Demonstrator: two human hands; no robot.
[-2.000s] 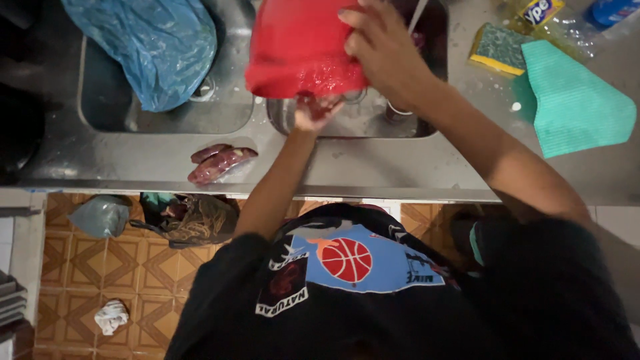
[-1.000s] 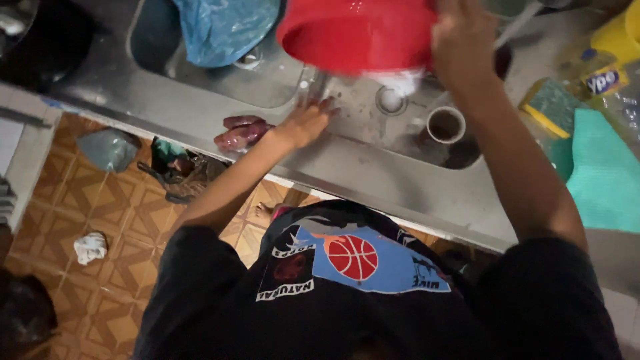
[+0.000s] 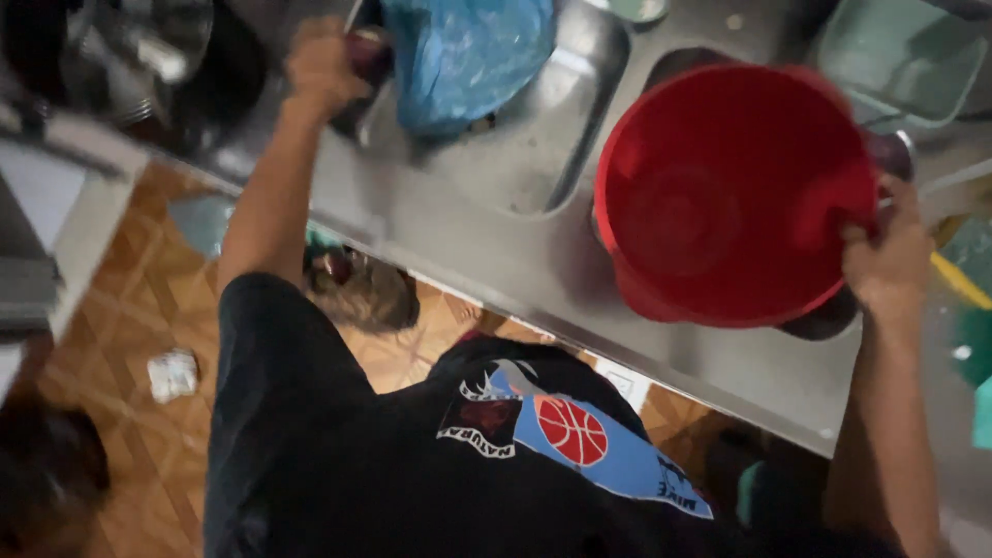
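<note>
A red plastic basin [image 3: 728, 194] hangs over the right sink bowl, its round inside facing me. My right hand [image 3: 887, 248] grips its right rim. At the upper left, my left hand [image 3: 325, 66] is closed around a dark reddish piece that looks like meat [image 3: 368, 54], near the left edge of the left sink bowl. Motion blurs that hand and what it holds. Just right of it, a blue plastic bag [image 3: 469, 62] lies in the left sink bowl [image 3: 535, 170]. The basin hides most of the right bowl.
A dark pot with shiny metal ware [image 3: 163, 62] stands at the upper left. A pale translucent container [image 3: 903, 58] is at the upper right. The steel counter edge runs between me and the sinks. A bunched bag [image 3: 368, 294] lies on the tiled floor below.
My left hand has moved left and taken up the dark reddish meat that lay on the counter's front. The basin has turned its inside toward me. The view has swung left.
</note>
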